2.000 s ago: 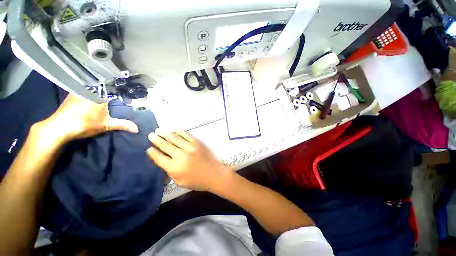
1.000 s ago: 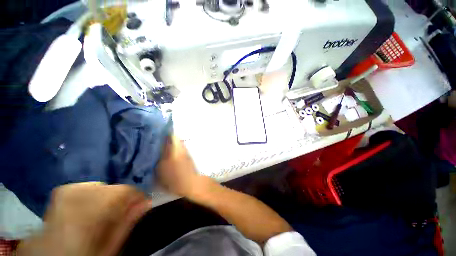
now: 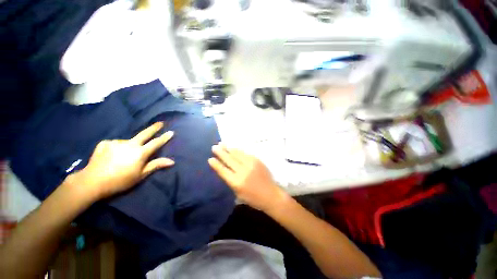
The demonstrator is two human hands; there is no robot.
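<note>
The navy garment piece (image 3: 191, 185) lies spread on the machine table, its upper right edge at the presser foot and needle area (image 3: 210, 101). A small white print (image 3: 74, 165) shows near its left side. My left hand (image 3: 122, 163) lies flat on the cloth with its fingers apart, left of the needle. My right hand (image 3: 245, 174) rests at the cloth's right edge with its fingers extended, below and right of the needle. Neither hand visibly grips the cloth. The picture is blurred, so the exact contact at the foot cannot be told.
A white-screened smartphone (image 3: 303, 129) lies right of the needle, with black-handled snips (image 3: 268, 98) beside it. A tool box (image 3: 403, 161) with pens and small items stands farther right. A red basket (image 3: 378, 220) with dark cloth is below the table edge. A white rounded arm (image 3: 103, 49) is upper left.
The view has shifted. My left hand has moved from the near side up onto the cloth and spread out. My right hand has come to the cloth's right edge. The cloth lies flatter.
</note>
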